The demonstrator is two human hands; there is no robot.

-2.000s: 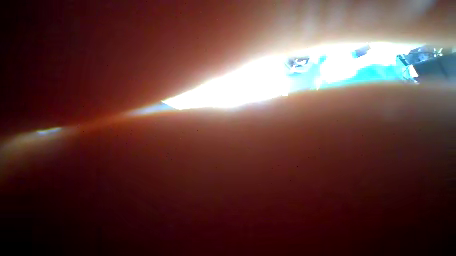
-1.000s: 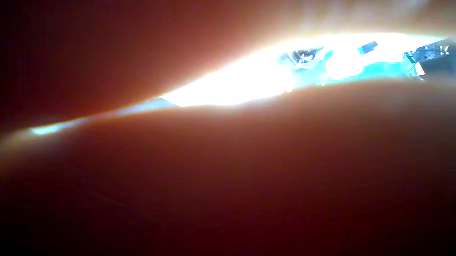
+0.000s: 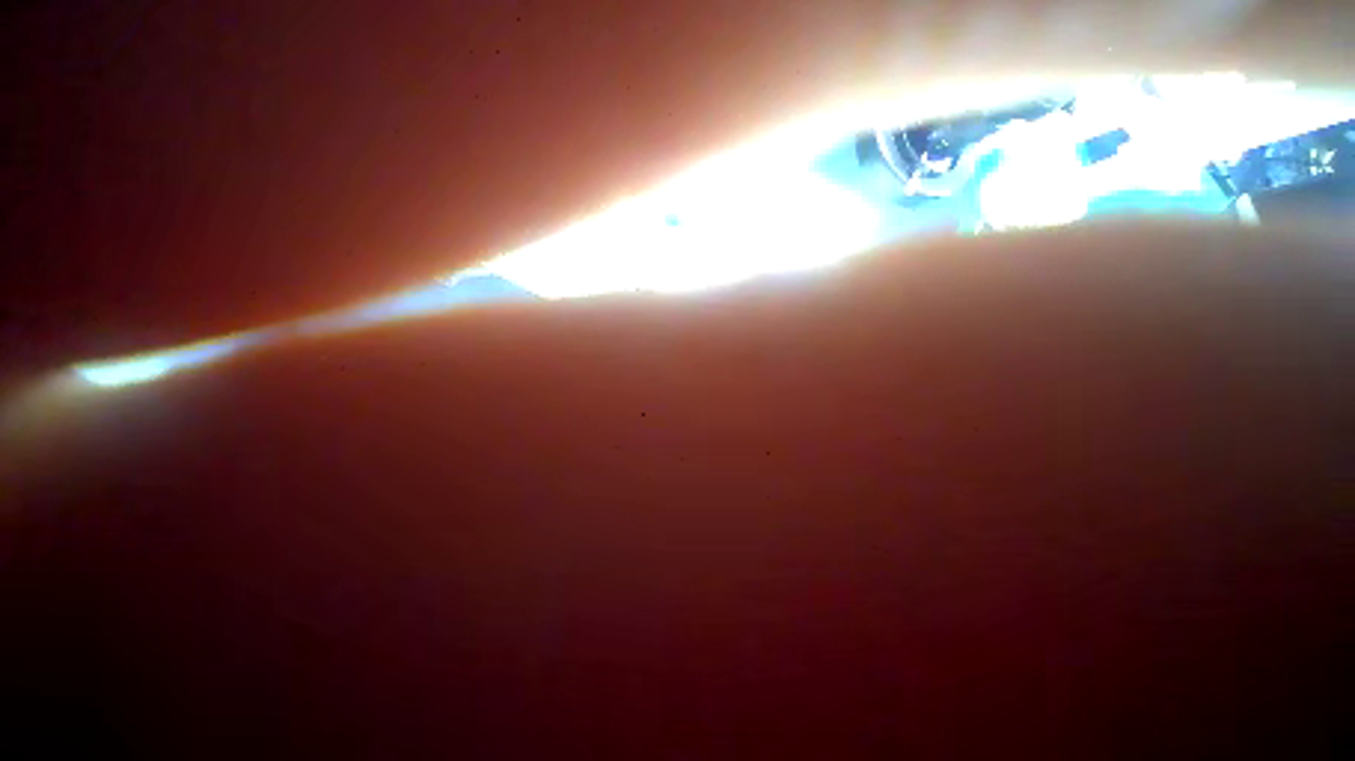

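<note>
A dark reddish-brown blur covers most of the head view, above and below a narrow slanting gap. Something very close to the lens blocks the camera; whether it is a hand cannot be told. Neither my left hand nor my right hand can be made out. In the gap, an overexposed white area (image 3: 699,238) lies at the centre. Right of it are a dark rounded shape (image 3: 924,155) and a bright white blob (image 3: 1033,182), too washed out to name.
A turquoise surface (image 3: 1159,204) shows along the lower edge of the gap at the right. A small dark block (image 3: 1103,146) and a dark cluttered shape (image 3: 1293,164) lie near it. A thin pale streak (image 3: 127,370) runs to the far left.
The gap has shifted slightly up and opened a little wider at the right. More of the dark rounded shape shows. The blur still covers most of the view.
</note>
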